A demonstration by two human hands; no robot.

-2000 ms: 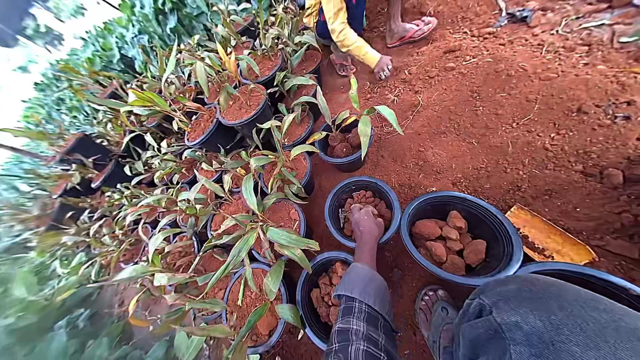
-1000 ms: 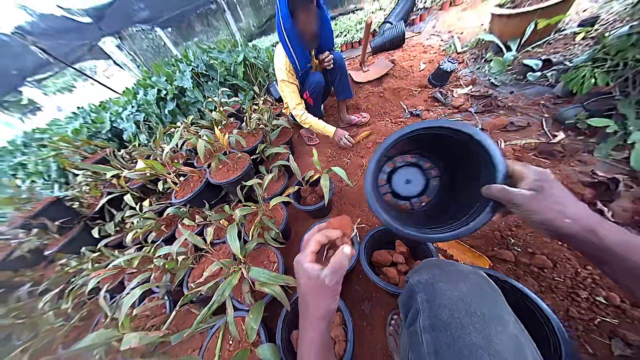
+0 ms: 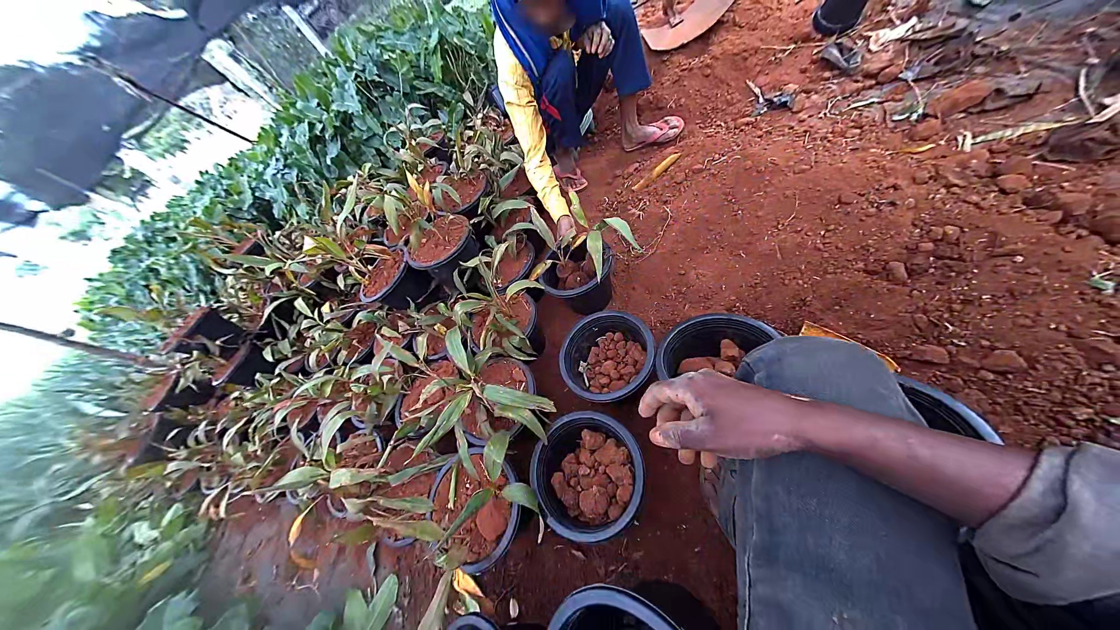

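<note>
My right hand (image 3: 704,416) reaches in from the right across my knee, its fingers loosely curled and apart, with no object visible in them. Just left of it stands a black plastic pot (image 3: 540,477) holding reddish-brown clods. Above that, another black pot (image 3: 567,350) contains smaller clods. A wider black pot (image 3: 717,322) with larger lumps lies beyond my hand, partly covered by my knee. The rim of one more black pot (image 3: 604,595) shows at the bottom edge; its inside is mostly out of view. My left hand is out of view.
Potted leafy plants (image 3: 472,407) crowd the left side. A crouching person in a yellow sleeve (image 3: 534,131) touches a potted plant (image 3: 591,293). Behind my knee are a yellow piece (image 3: 822,332) and another pot's rim (image 3: 949,407). Reddish soil (image 3: 787,227) with clods extends to the right.
The large black pot has left my right hand, which is now lower, by my knee. My left hand, which held a reddish lump, has gone from view. The other person's hand has moved to a potted plant.
</note>
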